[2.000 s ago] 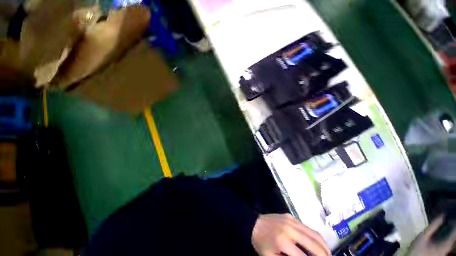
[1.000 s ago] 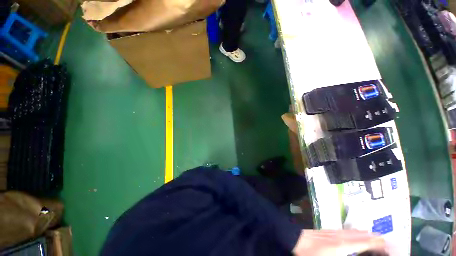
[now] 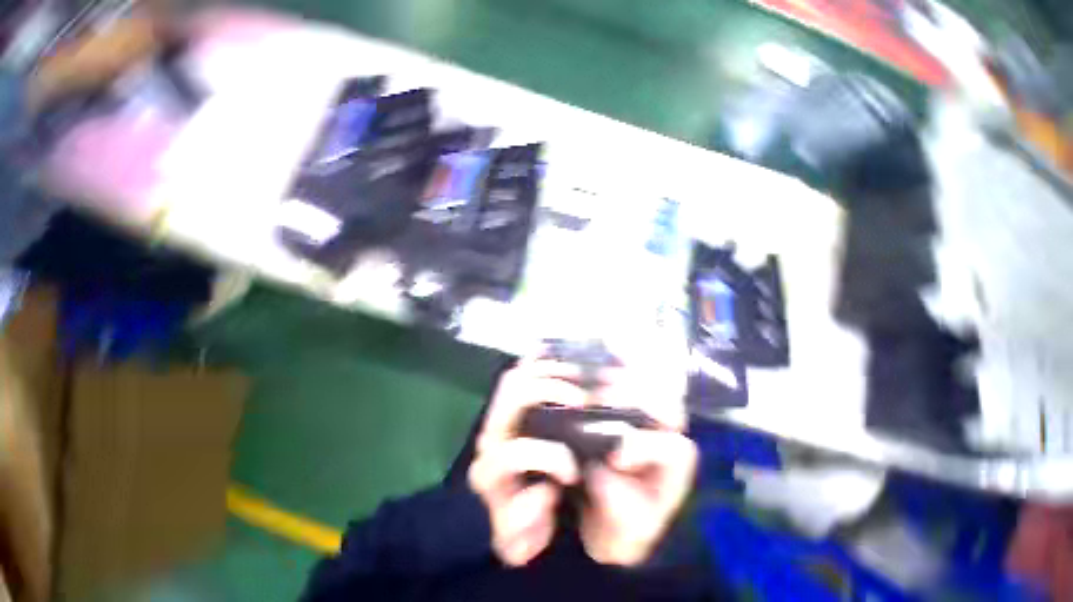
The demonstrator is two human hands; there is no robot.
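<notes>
The view is blurred. My left hand (image 3: 526, 459) and my right hand (image 3: 639, 476) are close together at the bench's near edge, both gripping one small black carton (image 3: 588, 430) between them. Its flaps are too blurred to tell. Two stacks of black carton blanks lie on the bench to the left, one farther left (image 3: 371, 159) and one nearer my hands (image 3: 480, 218). A smaller pile of blanks (image 3: 735, 308) with an orange-blue picture lies to the right of my hands.
The white bench (image 3: 612, 159) runs across the view. Dark stacked cartons (image 3: 885, 253) stand at its right end. Clear bags (image 3: 812, 112) lie on the green surface beyond. A cardboard box (image 3: 153, 470) stands on the floor at left, with blue plastic stools (image 3: 765, 517) at lower right.
The head view has swung round towards the bench. Both hands now show together, holding a black carton; a second before, only one hand showed clearly at the lower edge.
</notes>
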